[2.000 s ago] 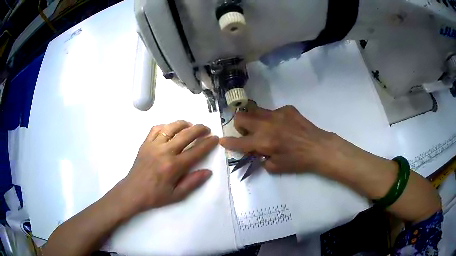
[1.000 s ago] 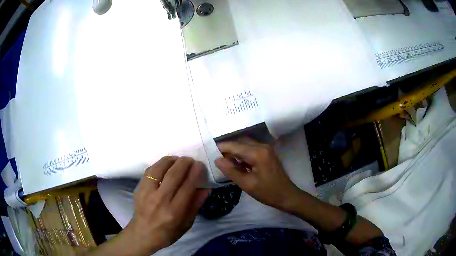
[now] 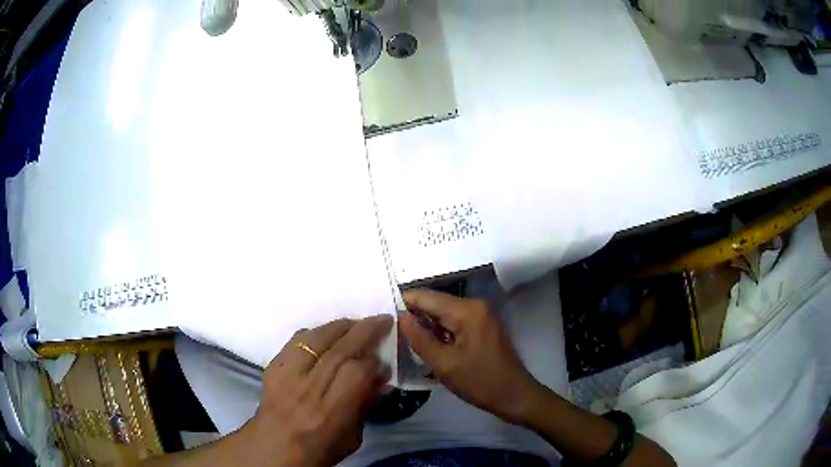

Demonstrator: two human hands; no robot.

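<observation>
A white fabric piece [image 3: 264,201] lies on the glossy white table, its right edge running from under the presser foot [image 3: 337,36] down past the table's front rim. My left hand [image 3: 323,383] pinches the fabric near its edge, just past the rim. My right hand [image 3: 465,351] holds the same edge from the right, fingers close to my left fingertips. A dark object, perhaps the thread snips [image 3: 432,324], shows in my right palm, mostly hidden by the fingers. The needle tip cannot be made out.
The bed plate [image 3: 410,77] is right of the presser foot. A second white cloth [image 3: 565,137] hangs over the front rim. A white lamp-like tube [image 3: 220,15] is at top left. A yellow strip [image 3: 756,239] runs along the right rim. White cloth [image 3: 720,374] is piled at lower right.
The view has tilted down from the machine head to the front rim. Both hands have moved from beside the needle to the fabric's near edge. The snips' blades, earlier visible, are now hidden.
</observation>
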